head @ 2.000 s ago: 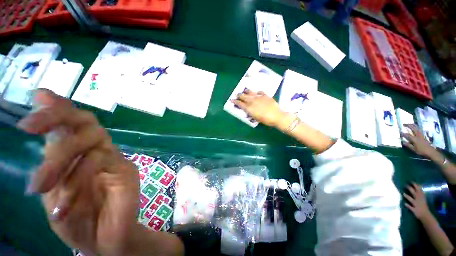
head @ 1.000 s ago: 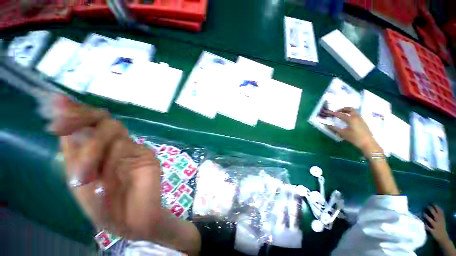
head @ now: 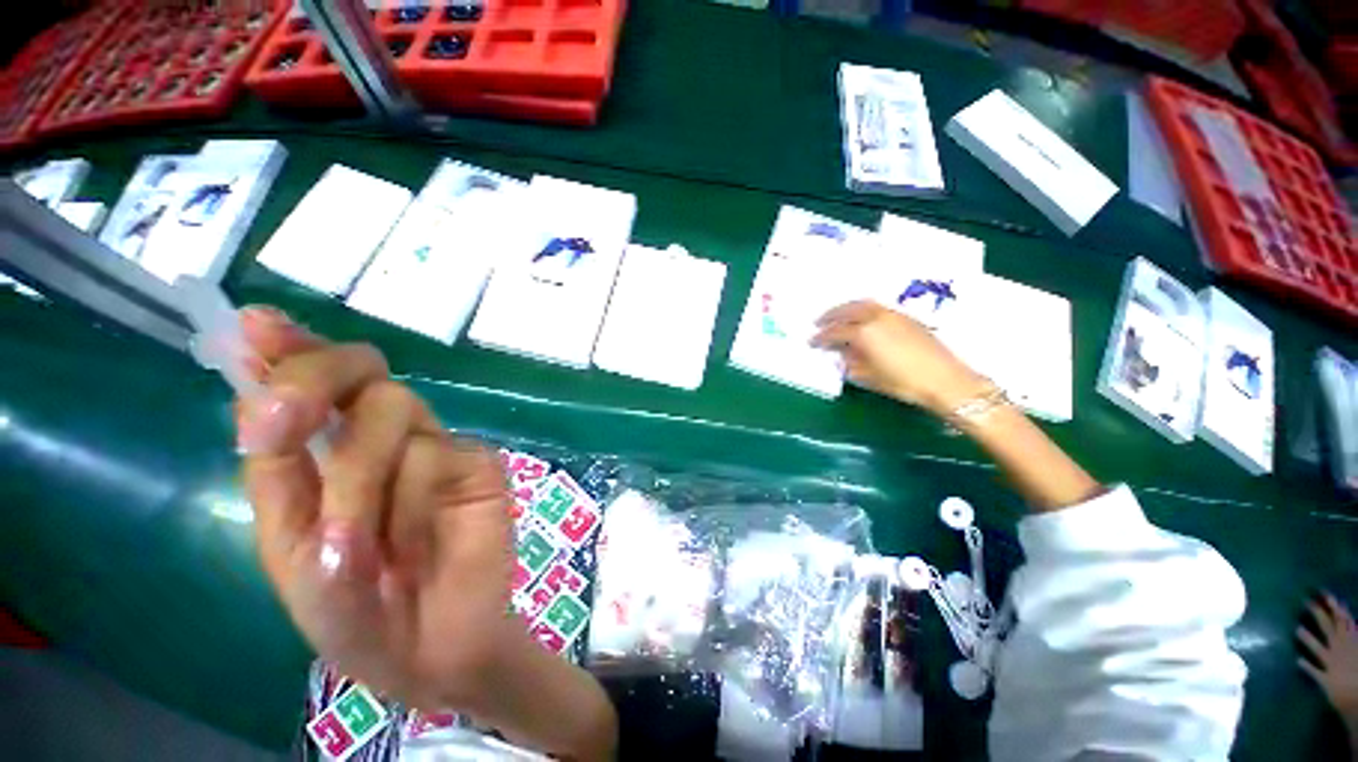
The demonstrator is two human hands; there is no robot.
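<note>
My left hand [head: 380, 514] is raised large in the left foreground, pinching a small translucent white piece [head: 224, 335] between thumb and fingertips. My right hand [head: 891, 357] reaches from the lower right, fingertips bent down at the right edge of an open white box [head: 804, 305]. Anything under those fingertips is hidden. A red-and-green printed packet [head: 770, 316] lies in that box. Beside it are a box with a dark blue figure [head: 926, 293] and a plain white box part [head: 1028, 346]. Similar white boxes [head: 554, 268] lie in a row to the left.
Printed packets [head: 563, 613], a crinkled clear polybag [head: 789, 596] and white corded items [head: 961, 588] lie nearest me. Red trays [head: 521, 52] and white cartons [head: 1031, 161] are along the far side. A metal post [head: 353, 57] stands upper left. Another person's hand [head: 1330, 643] shows far right.
The row of white boxes has shifted left past the bags and cartons. My right hand has moved left, and the red-and-green packet shows in the box beside it. My left hand stays raised.
</note>
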